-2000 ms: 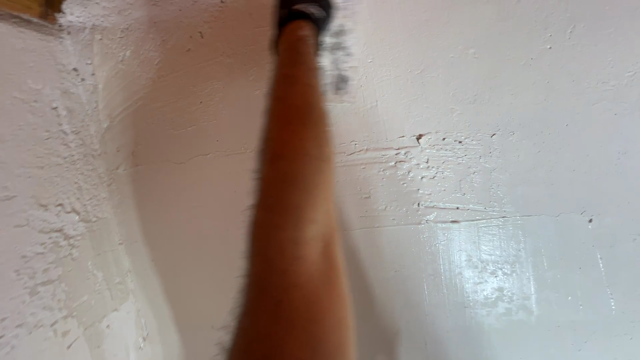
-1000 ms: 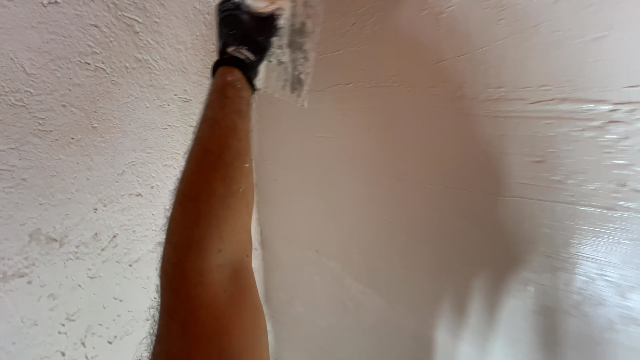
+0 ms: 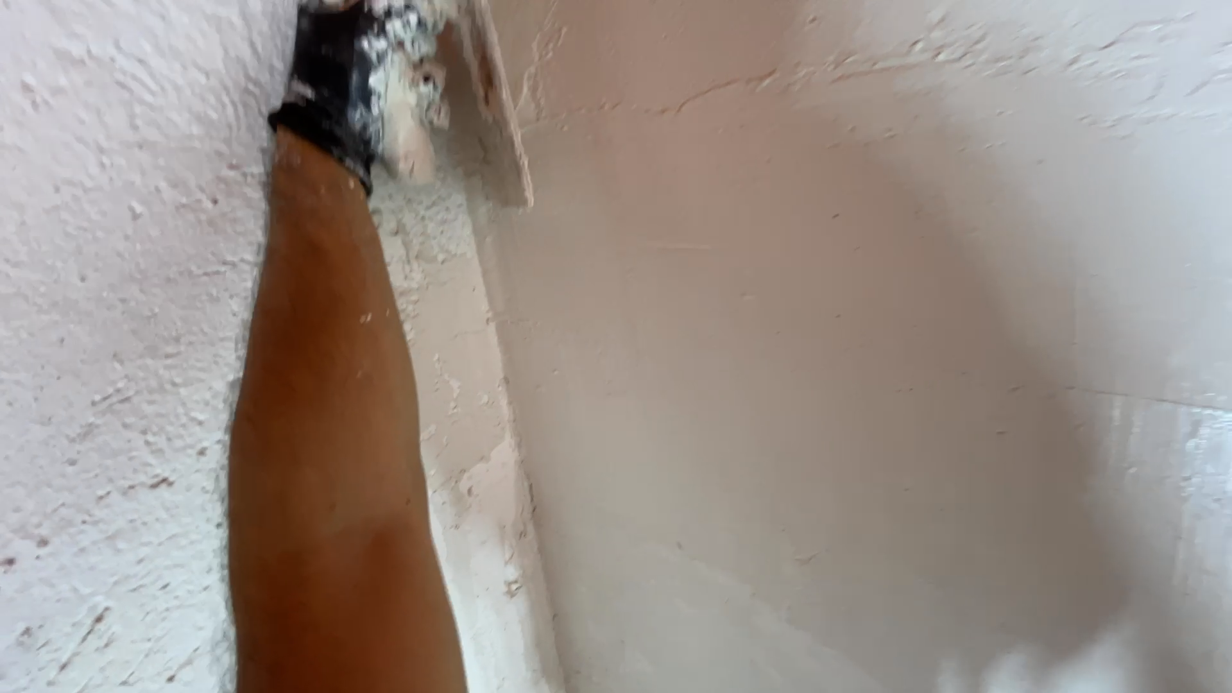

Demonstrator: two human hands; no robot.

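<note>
My left hand point(image 3: 332, 82), in a black glove smeared with white plaster, is at the upper left, partly cut off by the top edge. Its fingers are closed on the handle of a plastering trowel point(image 3: 500, 106). The blade is tilted away from the hand, near the inner corner beside the smooth wall point(image 3: 770, 337). The handle end is caked with wet plaster and shows just below the glove. My bare forearm rises from the bottom edge in front of the corner. The right hand is out of view.
A rough, pitted white wall point(image 3: 125, 337) lies at the left. The corner strip point(image 3: 481, 481) runs down beside the forearm, with uneven patches. Ridges and a crack cross the upper smooth wall. A wide shadow falls on it, with a shiny patch point(image 3: 1208, 452) at the right.
My gloved hand, at the top centre of the smooth wall two seconds ago, is now at the left corner. The trowel blade, flatter to the view one second ago, now shows nearly edge-on. The view has shifted.
</note>
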